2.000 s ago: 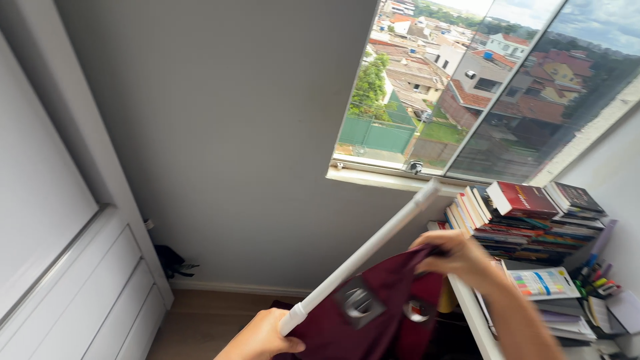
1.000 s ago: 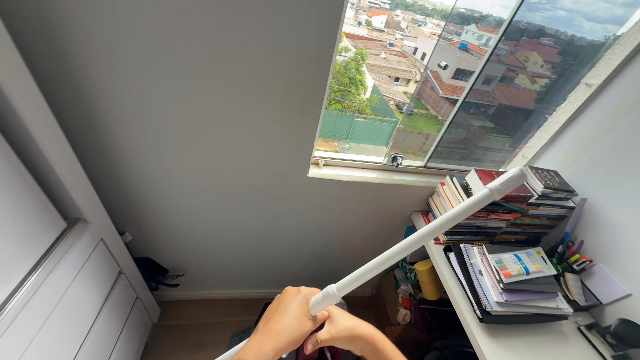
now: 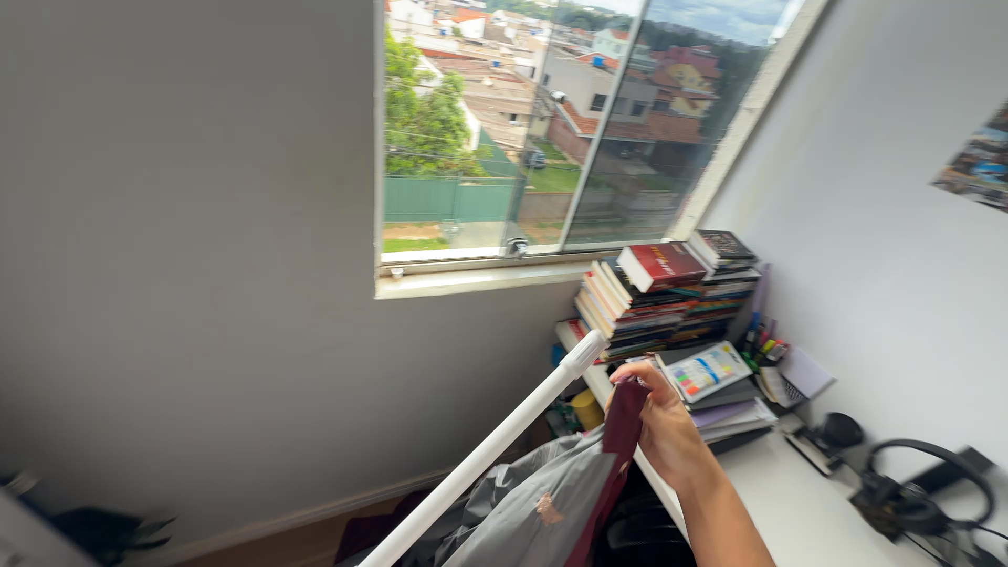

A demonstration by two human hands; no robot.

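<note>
My right hand (image 3: 661, 421) pinches the top edge of a curtain (image 3: 543, 488), maroon on one face and grey on the other, and lifts it at the lower middle right. A white curtain rod (image 3: 480, 461) slants up from the bottom edge to a capped end close to that hand, on its left. Rod and fabric lie side by side; whether the rod passes through any of the fabric cannot be told. A worn or torn patch shows on the grey face. My left hand is outside the view.
Ahead is a sliding window (image 3: 512, 126) with a sill (image 3: 488, 279). Stacked books (image 3: 646, 307), notebooks (image 3: 724, 417), pens and headphones (image 3: 906, 496) stand on a white desk (image 3: 787, 504) at the right. A grey wall (image 3: 197, 236) fills the left side.
My right hand has moved from the rod to the curtain edge, now raised with its grey face showing. My left hand has gone out of view. The view has shifted rightward.
</note>
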